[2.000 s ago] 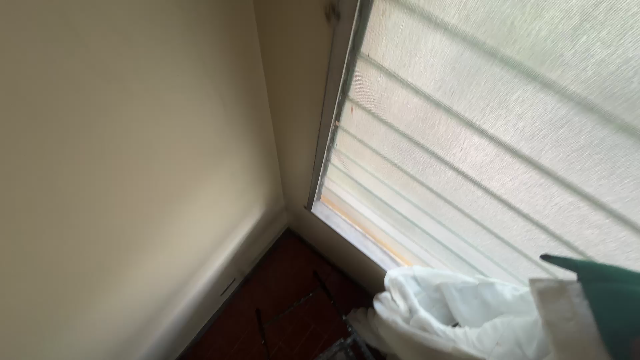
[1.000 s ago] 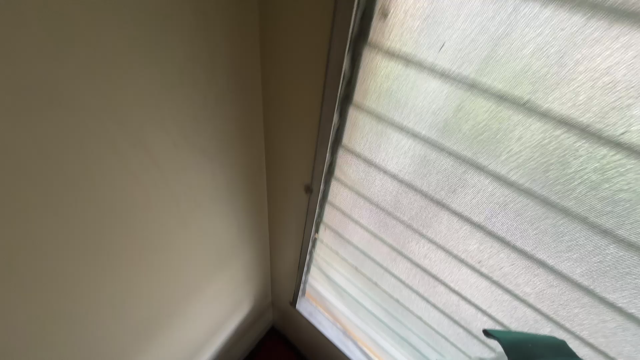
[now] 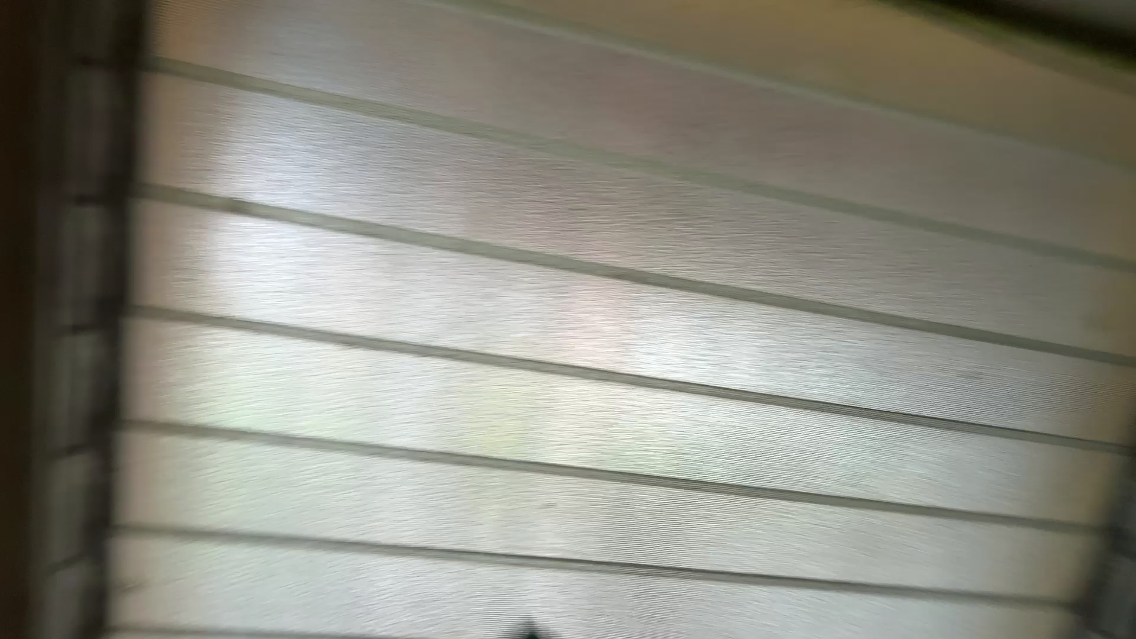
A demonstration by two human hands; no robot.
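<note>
Neither my left hand nor my right hand is in view, so what they hold or touch is hidden. A louvred window of textured, translucent glass slats (image 3: 568, 364) fills most of the head view, its slats sloping down to the right. Blurred pale, green and pinkish patches show through the glass. At the bottom edge, the small dark tip of an object (image 3: 531, 631) pokes up in front of the lowest slats; too little of it shows to tell what it is.
A dark louvre frame (image 3: 124, 319) with slat holders runs down the left side. Part of another dark side frame (image 3: 1109, 550) shows at the lower right. A dark, blurred edge (image 3: 1047, 27) crosses the upper right corner.
The view has swung up and right onto the window. The pale wall and corner have left the view. A white thing and a green thing, low at the right two seconds ago, are no longer seen as such.
</note>
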